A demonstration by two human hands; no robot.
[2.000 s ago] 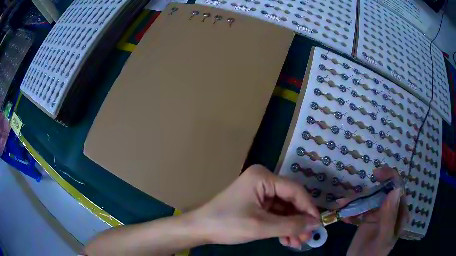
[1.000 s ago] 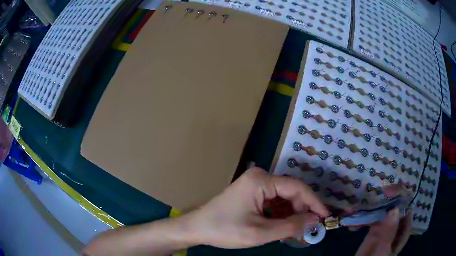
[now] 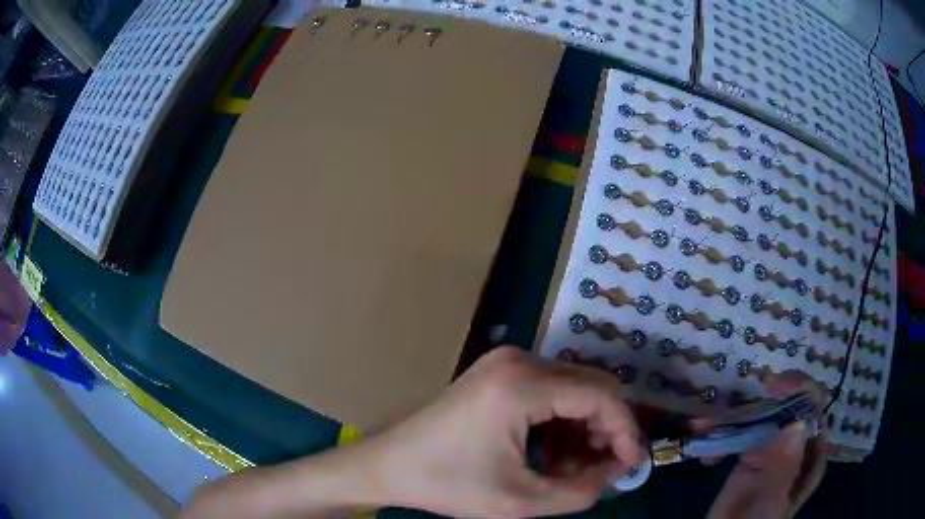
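My left hand, at the bottom centre, pinches a white disc under its fingertips. My right hand, at the lower right and cut off by the bottom edge, holds a blurred grey-blue handheld tool. The tool points left, and its brass tip meets my left fingertips. Any small part between the fingers is hidden. A large brown board lies in front, with a short row of several small components with leads along its far edge.
A white holding tray with rows of round metallic parts lies at the right, partly under my right hand. More white trays lie beyond it. Stacked white boards stand at the left. A dark cord crosses the right-hand trays.
The view has shifted slightly, so the boards sit further left. The hands stay together; the white disc shows less and its dark centre is no longer clear.
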